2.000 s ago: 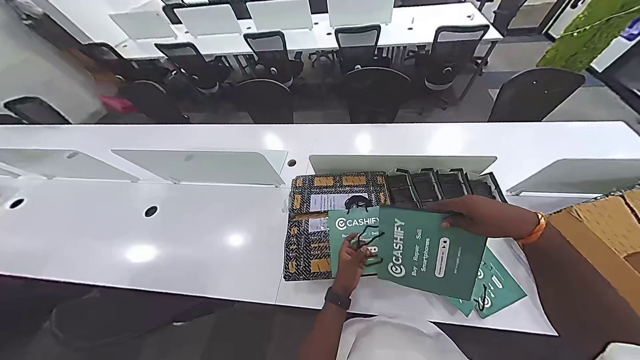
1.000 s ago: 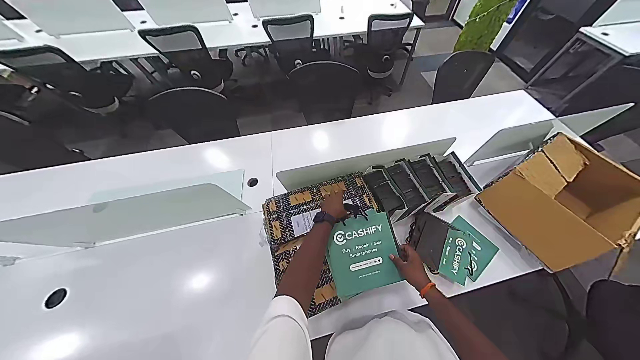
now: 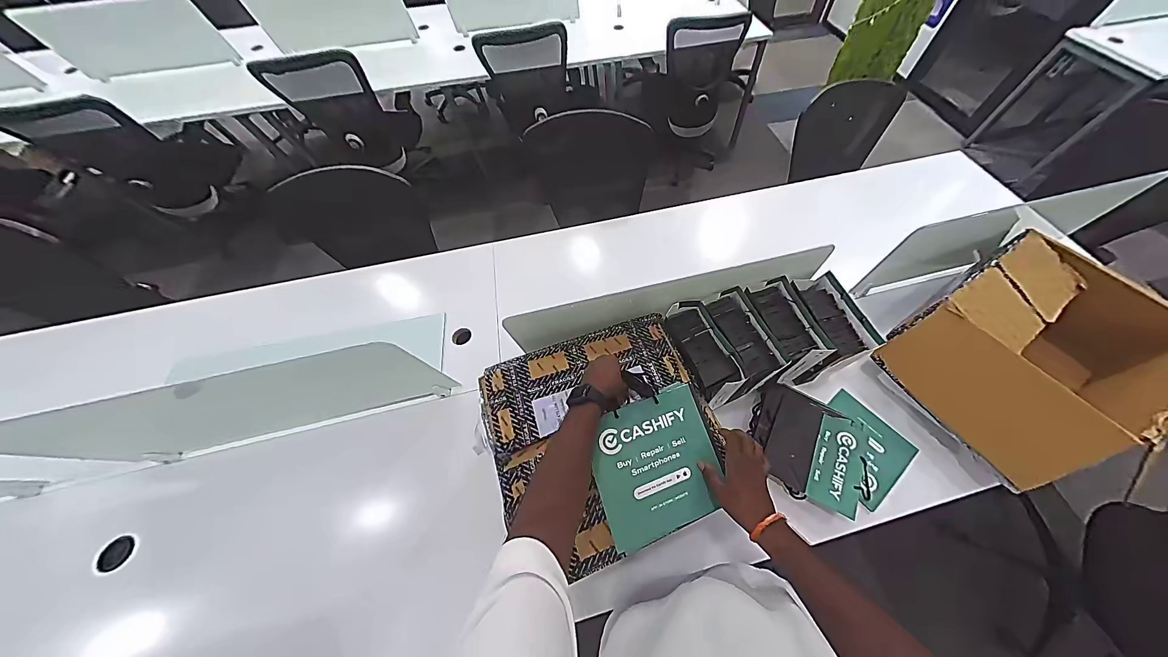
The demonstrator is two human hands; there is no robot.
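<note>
A green paper carrier bag (image 3: 659, 525) with white printing leans over a patterned cardboard parcel (image 3: 534, 379). At the bag's top left, my left hand (image 3: 605, 376) is closed around its dark cord handles, though the fingers are partly hidden. My right hand (image 3: 741, 470) holds the bag's right edge, with the thumb on the printed face and the other fingers partly out of sight. Right of it lie a dark bag (image 3: 789, 433) and smaller green printed bags (image 3: 832, 479). Several open green-edged boxes (image 3: 707, 347) with dark contents stand behind these.
A large open cardboard box (image 3: 985, 392) sits at the right end of the white desk (image 3: 274, 547). Low glass dividers (image 3: 228, 411) run along the desk. Beyond it are black office chairs (image 3: 584, 160) and another white desk (image 3: 429, 64).
My left hand has moved to the top of the large green bag, over the parcel. My right hand has gone from that bag's upper part to its right edge. The view has shifted.
</note>
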